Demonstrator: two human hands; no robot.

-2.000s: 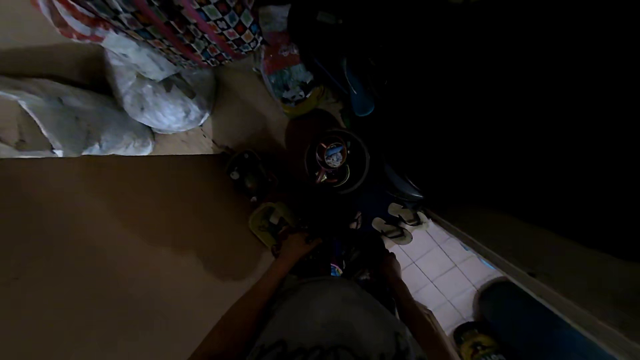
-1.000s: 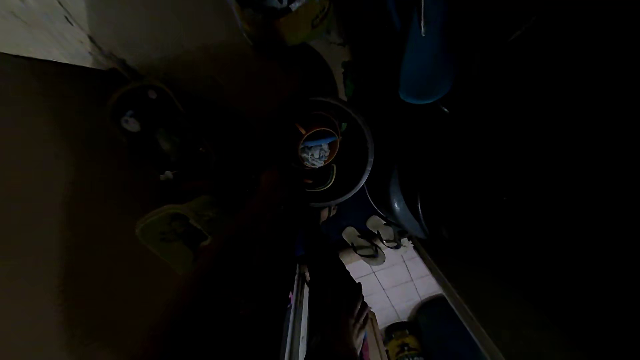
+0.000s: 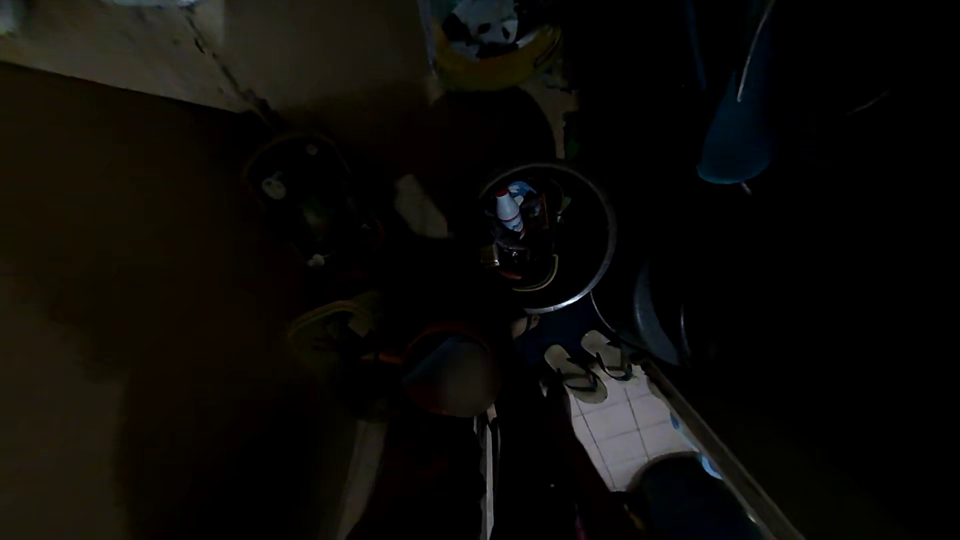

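The view is very dark. A round basin or bucket with a pale rim (image 3: 559, 306) stands near the middle. In it lie a white bottle with a red cap (image 3: 509, 211), a curved yellowish-green edge (image 3: 546, 280) and other small things. Nearer my body is a round orange-rimmed container (image 3: 450, 375), with an orange handle-like part at its left and something pale blue-grey inside. My left hand cannot be made out in the dark around this container. A dim shape like my right forearm (image 3: 581, 450) runs up beside the tiles; its hand and fingers are lost in shadow.
Flip-flops (image 3: 574, 373) lie at the edge of white floor tiles (image 3: 616, 431). To the left are a dark tub of small things (image 3: 315, 214) and a yellowish-rimmed container (image 3: 330, 311). A yellow-bottomed bag (image 3: 495, 71) is above, a blue object (image 3: 735, 154) upper right.
The orange-rimmed container, inside the round basin a second ago, is now outside it and closer to my body. The white bottle now shows in the basin. The view has darkened and moved closer.
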